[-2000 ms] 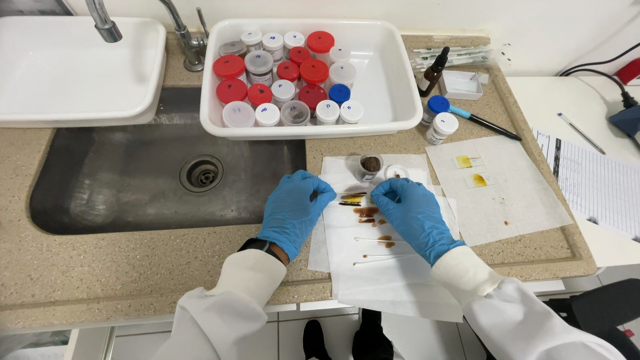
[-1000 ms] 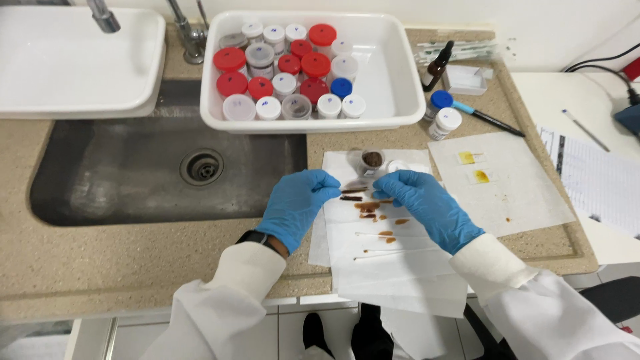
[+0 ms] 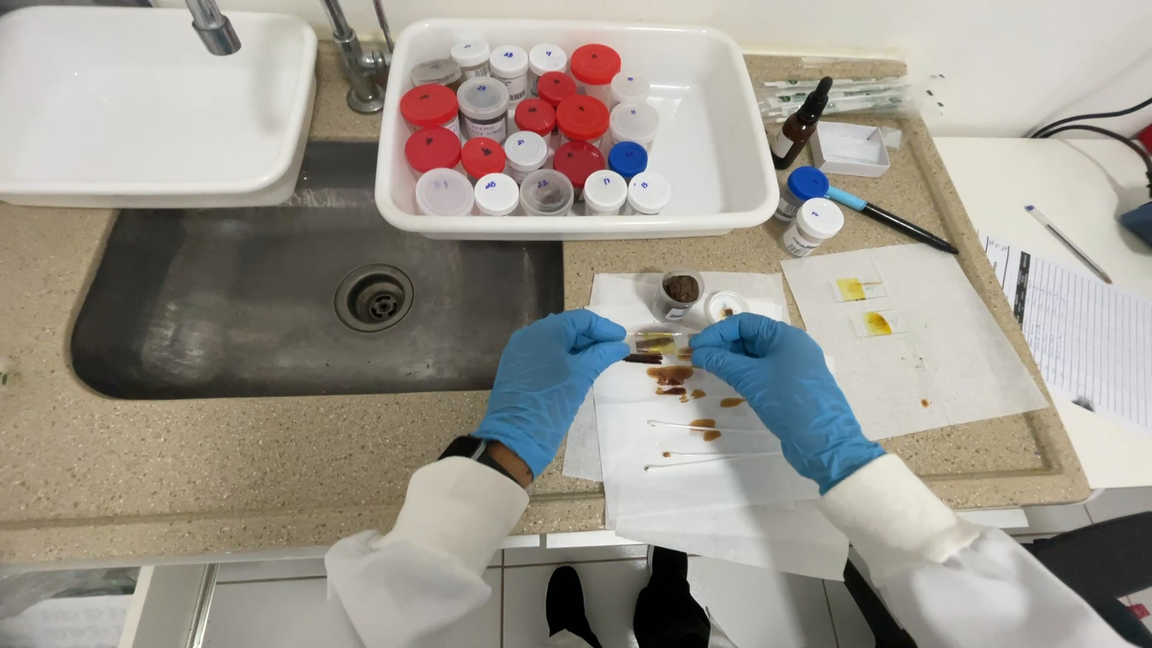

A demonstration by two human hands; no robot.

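My left hand (image 3: 551, 378) and my right hand (image 3: 781, 391), both in blue gloves, pinch opposite ends of a glass microscope slide (image 3: 655, 345) with a brownish-yellow smear, above stained white paper (image 3: 693, 495). Just beyond them stand an open specimen cup (image 3: 679, 293) of dark brown material and its white lid (image 3: 724, 307), lying upturned. Brown blots and several thin swabs (image 3: 711, 427) lie on the paper below the slide. To the right, two slides with yellow smears (image 3: 859, 288) rest on another paper sheet (image 3: 972, 360).
A white tub (image 3: 711, 117) holds many lidded specimen cups. Beside it are a dropper bottle (image 3: 801, 126), two lidded cups (image 3: 813, 227), a marker (image 3: 891, 219) and a small white box (image 3: 850, 149). A steel sink (image 3: 225, 306) lies left, with another white basin (image 3: 153, 108) behind it.
The slide between my hands now shows its smeared face more plainly than one second ago, when it appeared narrow and dark. Both hands remain over the paper.
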